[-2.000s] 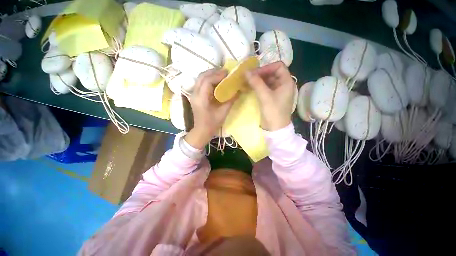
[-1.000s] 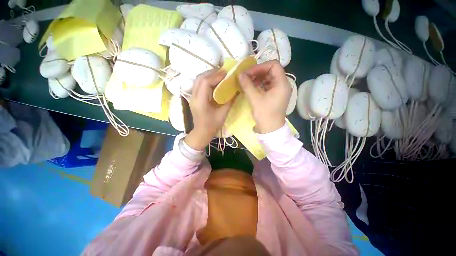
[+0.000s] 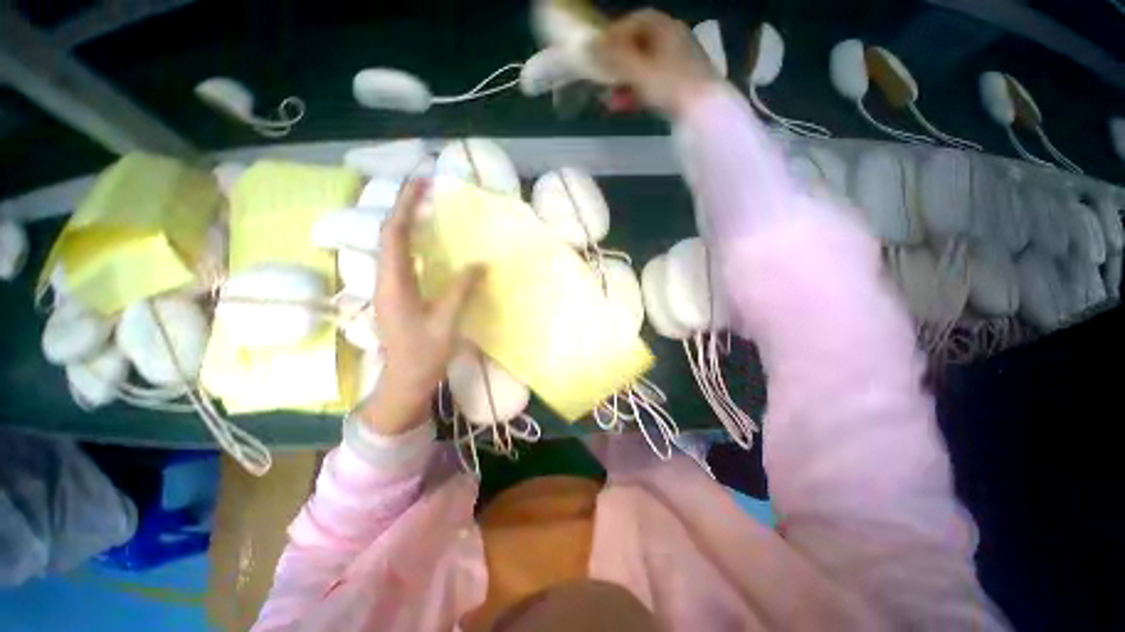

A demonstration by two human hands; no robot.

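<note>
My left hand [image 3: 413, 309] is at the left edge of a pale yellow label sheet [image 3: 537, 303], with the thumb over it. The sheet lies slanted on white oval pads at the near edge of the work surface. My right hand [image 3: 644, 59] is stretched far forward over the dark green belt, at the top of the view. It holds an oval pad [image 3: 565, 27], which is blurred and cut off by the top edge. Its tan side shows in part.
White pads with cords [image 3: 163, 340] and yellow sheets [image 3: 286, 204] lie at left. More pads [image 3: 950, 198] are heaped at right. Beyond the pale rail [image 3: 321, 153], pads [image 3: 392, 89] lie on the belt. A cardboard carton [image 3: 262, 531] stands below left.
My right hand has moved forward and up, taking the pad away from my left hand. My left hand has moved left and down. The view has shifted, showing more of the belt beyond the rail.
</note>
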